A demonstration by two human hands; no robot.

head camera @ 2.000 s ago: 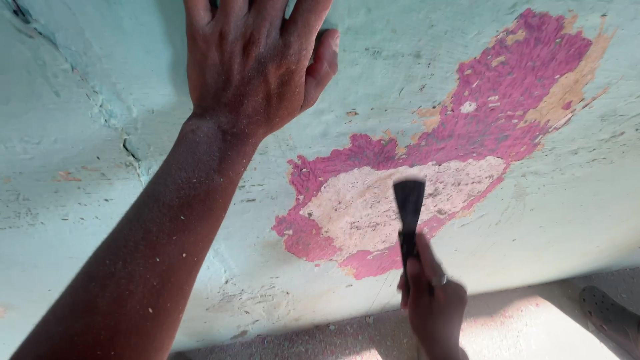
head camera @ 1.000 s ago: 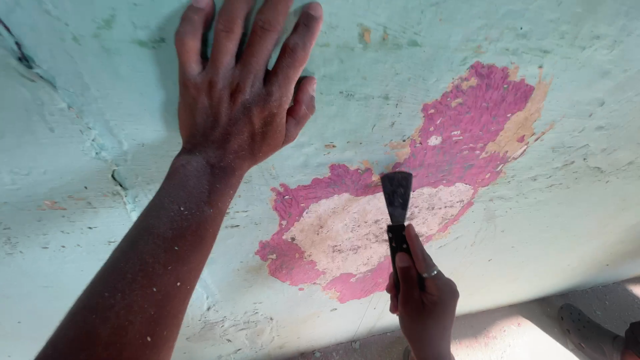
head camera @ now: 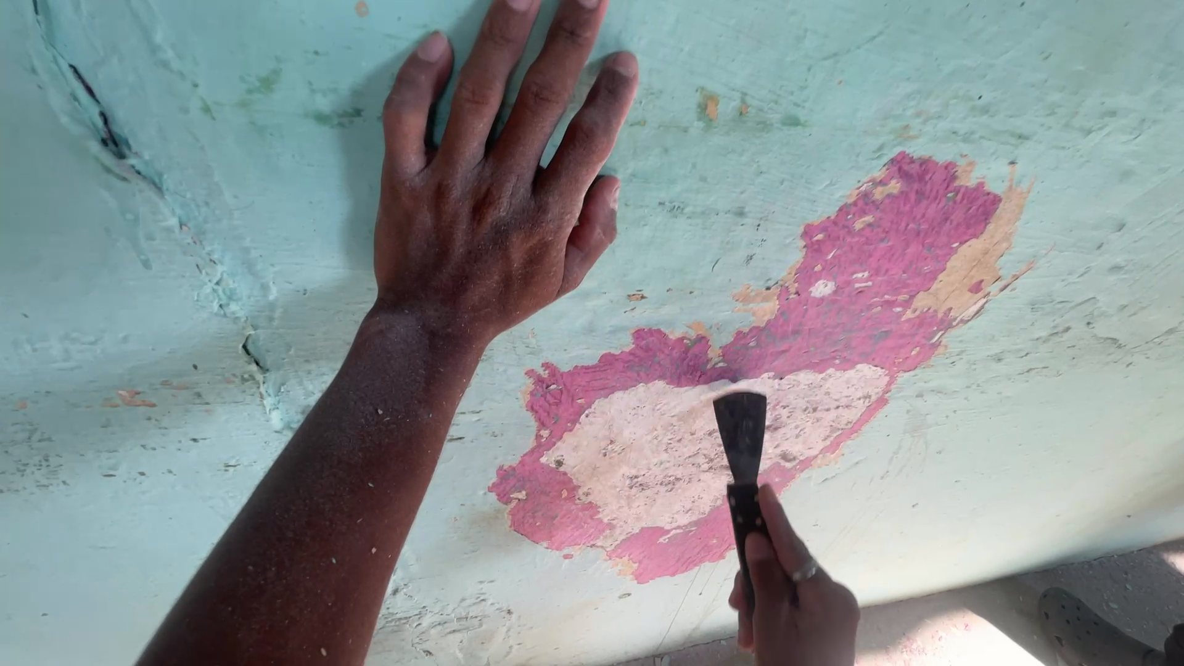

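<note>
My left hand (head camera: 490, 176) lies flat against the pale green painted wall (head camera: 925, 518), its fingers spread and its forearm dusty. In my right hand (head camera: 800, 592), which wears a ring, is a scraper (head camera: 743, 444) with a black riveted handle. Its blade points up the wall, with the edge over the top part of a bare whitish plaster patch (head camera: 638, 462). Pink paint (head camera: 879, 277) surrounds the plaster and stretches up to the right, bordered in places by tan patches (head camera: 976, 264).
A long crack (head camera: 97, 111) runs down the wall at the left. Along the bottom right the wall meets a dusty floor (head camera: 925, 629) with bright sunlight on it. A grey clog-type shoe (head camera: 1082, 629) with holes is at the lower right corner.
Between the last two frames the scraper blade has moved from the pink paint's notch down onto the upper plaster. My left hand stays on the wall. The view has shifted somewhat.
</note>
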